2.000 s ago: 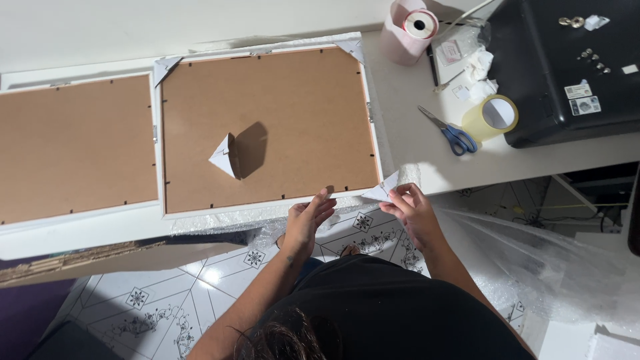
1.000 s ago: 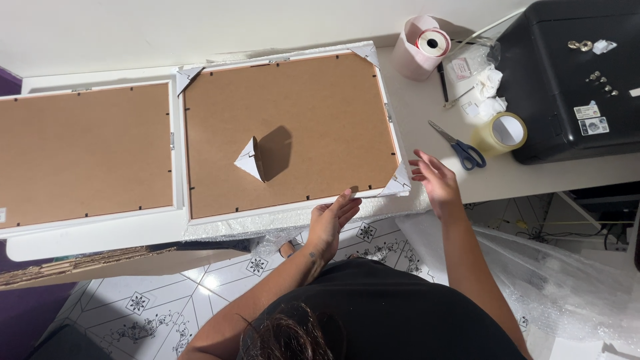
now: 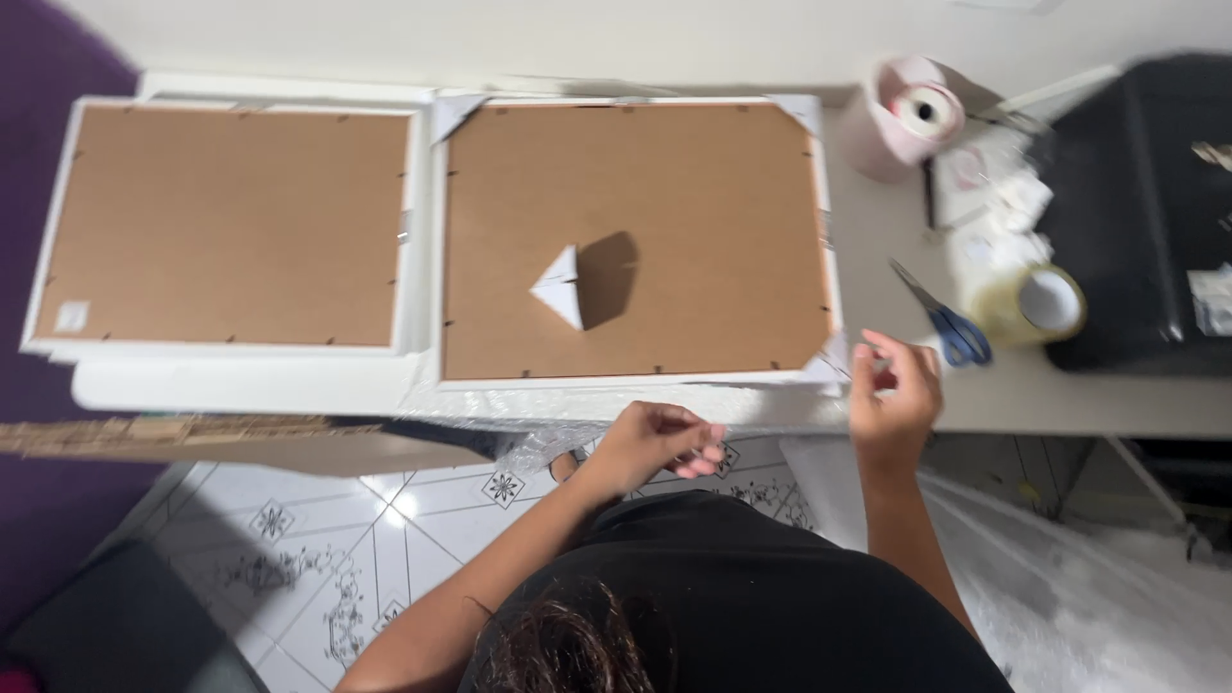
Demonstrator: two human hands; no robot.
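Note:
A white picture frame (image 3: 440, 289) lies face down on the table, its brown backing board (image 3: 712, 221) up. White folded corner protectors cover its top left corner (image 3: 456, 115), top right corner (image 3: 797, 112) and bottom right corner (image 3: 828, 362); the bottom left corner is bare. A loose folded corner protector (image 3: 561, 287) stands on the backing. My left hand (image 3: 664, 443) is just in front of the frame's near edge, fingers loosely curled, holding nothing visible. My right hand (image 3: 895, 385) is beside the bottom right corner, thumb and fingers apart, with nothing seen in it.
A second face-down frame (image 3: 231, 226) lies at the left. On the right are blue-handled scissors (image 3: 953, 332), a roll of clear tape (image 3: 1030, 306), a pink container holding a roll (image 3: 885, 135), crumpled white paper (image 3: 1018, 202) and a black case (image 3: 1126, 212). Bubble wrap (image 3: 577, 409) lies under the frame.
The bottom right protector, between my hands two seconds ago, now sits on the corner without my fingers gripping it. My left hand has come away from the frame's near edge. The view has shifted.

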